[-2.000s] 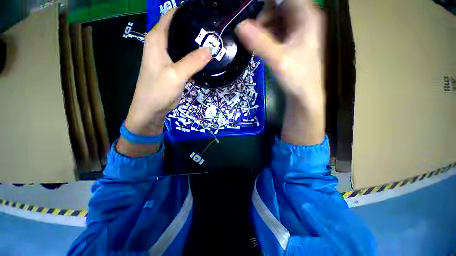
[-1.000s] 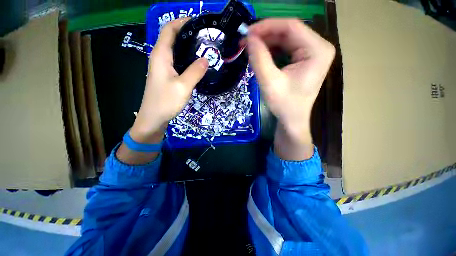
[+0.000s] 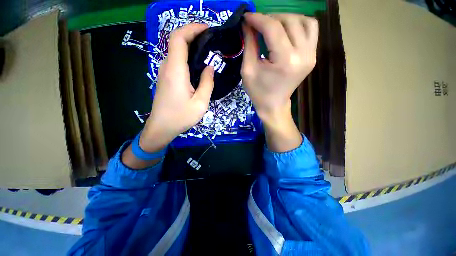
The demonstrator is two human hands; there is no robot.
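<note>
A round black plastic housing is held tilted above the blue parts tray. A white circuit board lies inside it, with thin red and dark lead wires curving up to the neck. My left hand grips the housing's left side, its thumb beside the board. My right hand pinches at the neck at the upper right; its fingertips hide the wire end, so I cannot see the connector.
The tray is heaped with white wired boards. Loose boards lie on the dark bench left of the tray and in front of it. Cardboard sheets are stacked at left and right.
The housing has tilted and shifted slightly right. My right hand has moved from holding the white connector beside the neck to gripping at the neck, and the connector is now hidden.
</note>
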